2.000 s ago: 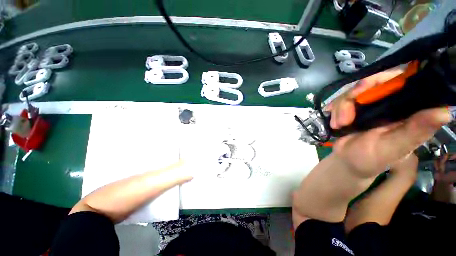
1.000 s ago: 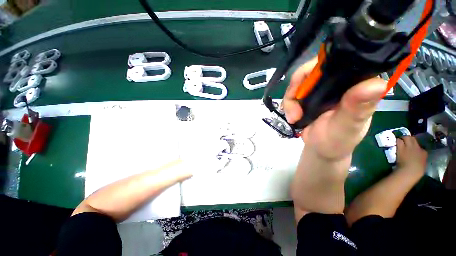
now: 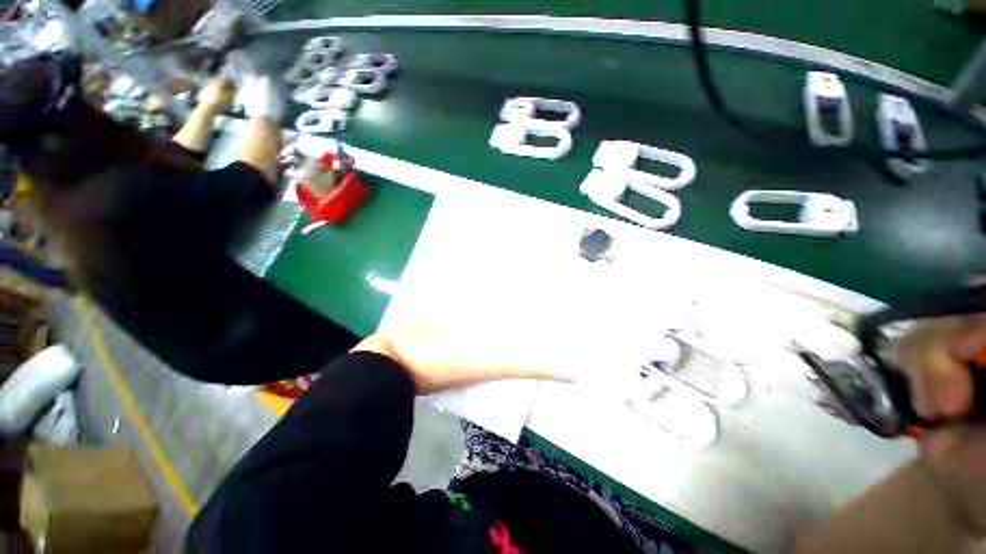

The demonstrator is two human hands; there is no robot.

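Observation:
My left hand [image 3: 605, 370], in a white glove, reaches over the white sheet [image 3: 476, 254]. It is so washed out that its fingers and grip cannot be told. Faint outlines of white oval housings [image 3: 703, 379] show on the sheet by its fingertip side. My right hand [image 3: 941, 368] is cut off by the right edge and blurred. It is closed around the auto-feed screwdriver, mostly out of the picture. The silver screwdriver nose [image 3: 860, 395] is over the sheet's right part, to the right of the housings and apart from them.
White oval housings [image 3: 795, 213] lie on the green belt [image 3: 432, 141] beyond the sheet, with several more at the far left. A red bin [image 3: 333, 197] and a small dark round object [image 3: 595, 245] are nearer. A neighbouring worker's dark sleeve [image 3: 162, 249] is at left. A black cable [image 3: 708, 81] hangs above.
The view has swung left, bringing in the neighbouring worker and floor. The screwdriver's body has gone out past the right edge; its nose remains in view. My left hand stays over the sheet.

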